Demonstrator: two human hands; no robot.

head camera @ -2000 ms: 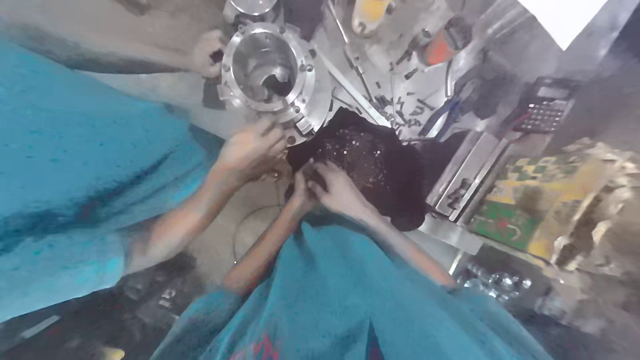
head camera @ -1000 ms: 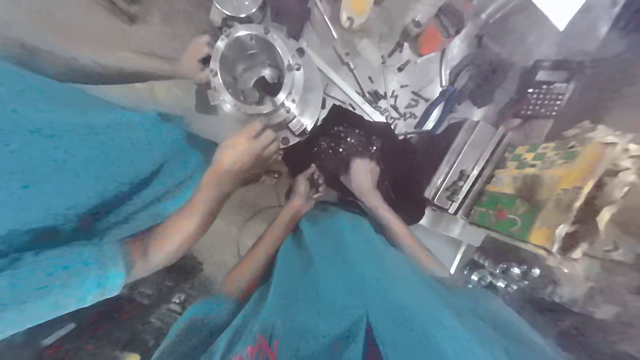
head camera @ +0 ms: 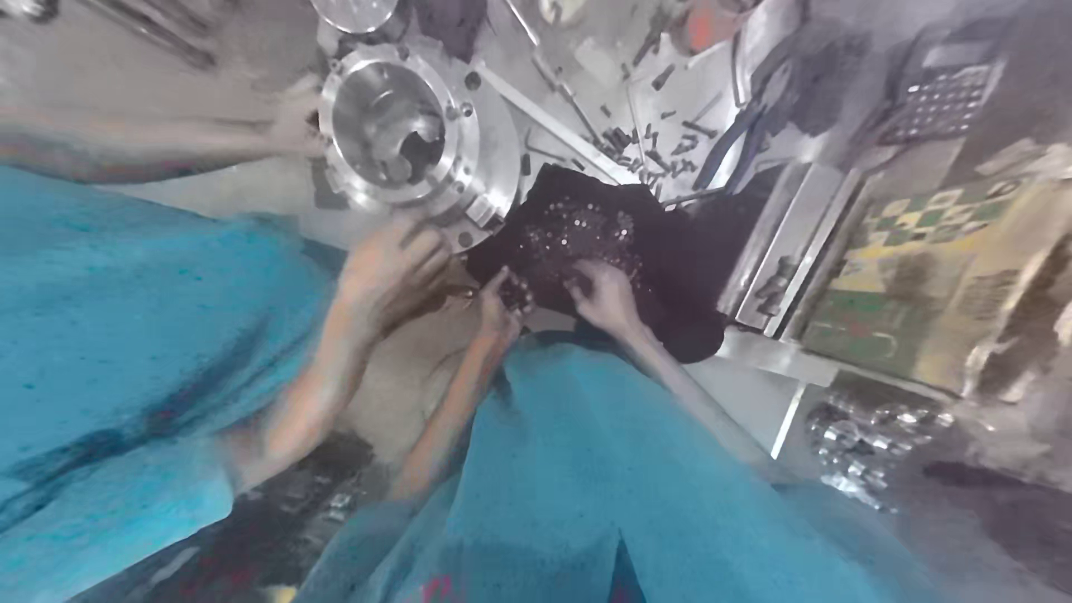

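Note:
A dark cloth [head camera: 544, 222] lies in front of me with many small shiny metal pieces [head camera: 578, 234] scattered on it. My left hand [head camera: 501, 308] is at the cloth's near left edge, its fingers curled around several small dark parts [head camera: 514, 293]. Over the near part of the cloth, my right hand [head camera: 605, 295] reaches down among the small pieces with bent fingers; whether it pinches one cannot be told. Left of the cloth stands a round flanged metal housing [head camera: 469, 138] with an open bore.
At my left, a co-worker's hands [head camera: 389, 264] [head camera: 301, 126] are close to the housing. Loose bolts [head camera: 653, 155] and blue-handled pliers [head camera: 729, 151] lie beyond the cloth. At right are a metal channel [head camera: 787, 243], a green-yellow printed box [head camera: 913, 285], a calculator [head camera: 942, 92] and shiny metal parts [head camera: 863, 444].
My hands were together at the cloth's near edge two seconds ago; they are now apart, the right one over the pieces. The co-worker's hands have stayed near the housing.

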